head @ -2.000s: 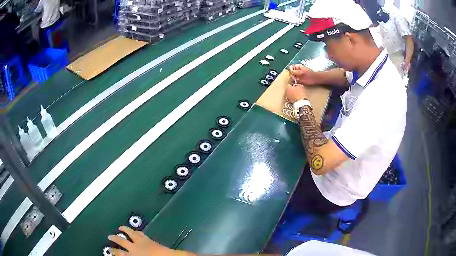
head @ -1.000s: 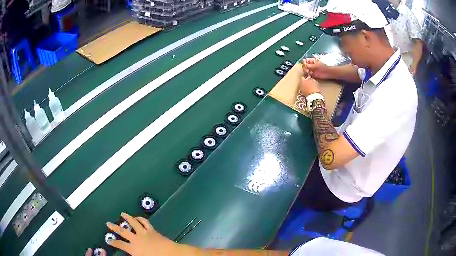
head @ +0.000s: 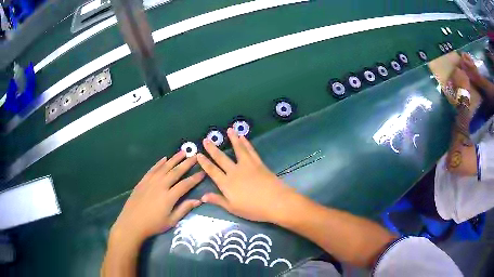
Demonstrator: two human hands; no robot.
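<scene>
Three round black parts with pale toothed centres lie in a slanting row on the green bench. My left hand (head: 160, 197) is palm down, fingers spread, with fingertips at the leftmost round part (head: 189, 149). My right hand (head: 241, 176) is palm down, fingers spread, with fingertips touching the near edges of the middle part (head: 214, 137) and the right part (head: 240, 127). Neither hand is closed around a part. Another round part (head: 283, 109) lies apart to the right. White crescent pieces (head: 231, 249) lie in rows on a shiny sheet below my hands.
Tweezers (head: 300, 164) lie right of my right hand. More round parts (head: 369, 76) run towards a neighbour's tattooed arm (head: 459, 135). A post (head: 138, 43) rises ahead. A four-position fixture (head: 78, 94), a white flat piece (head: 30, 204), a blue bin (head: 20, 89) and a grey tray (head: 92, 12) are left.
The view has swung left and down towards the near bench. My left hand has come fully into view beside the right. The crescent pieces now show. My right hand remains at the round parts.
</scene>
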